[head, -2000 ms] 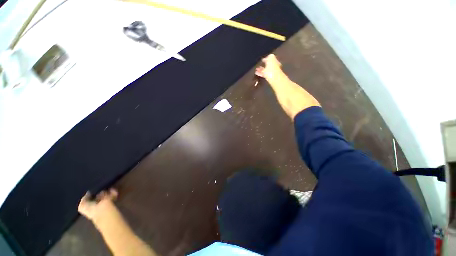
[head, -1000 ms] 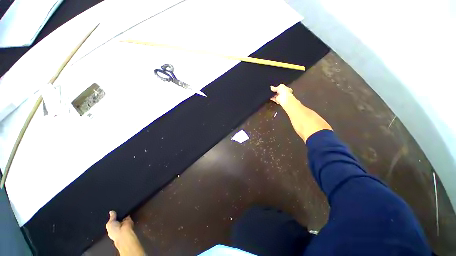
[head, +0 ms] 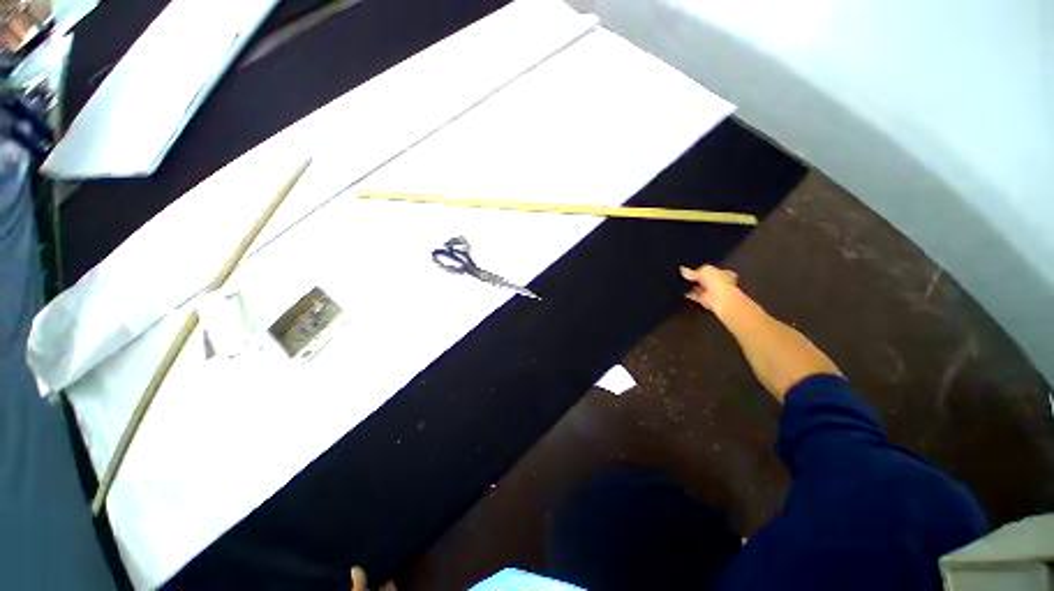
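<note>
A long band of black fabric (head: 497,393) lies along the near side of a large white sheet (head: 381,289) on the brown table. My right hand (head: 709,286) is at the black fabric's near edge towards the right and pinches it between thumb and fingers. My left hand (head: 370,581) is at the same edge, mostly cut off by the bottom of the picture; only fingertips show. Tailor's shears (head: 480,275) lie across the white sheet and the black fabric, tips on the black. A yellow yardstick (head: 555,210) also crosses both.
A second stick (head: 173,358) lies on the sheet at left, beside a small white box (head: 228,324) and a grey-brown block (head: 306,322). A white scrap (head: 617,380) lies on the brown table (head: 890,312). Folded white material (head: 162,92) lies on black cloth at top left.
The view has shifted up and left, so the fabric and tools appear lower and further right. My left hand has nearly left the picture. My right hand remains at the fabric edge.
</note>
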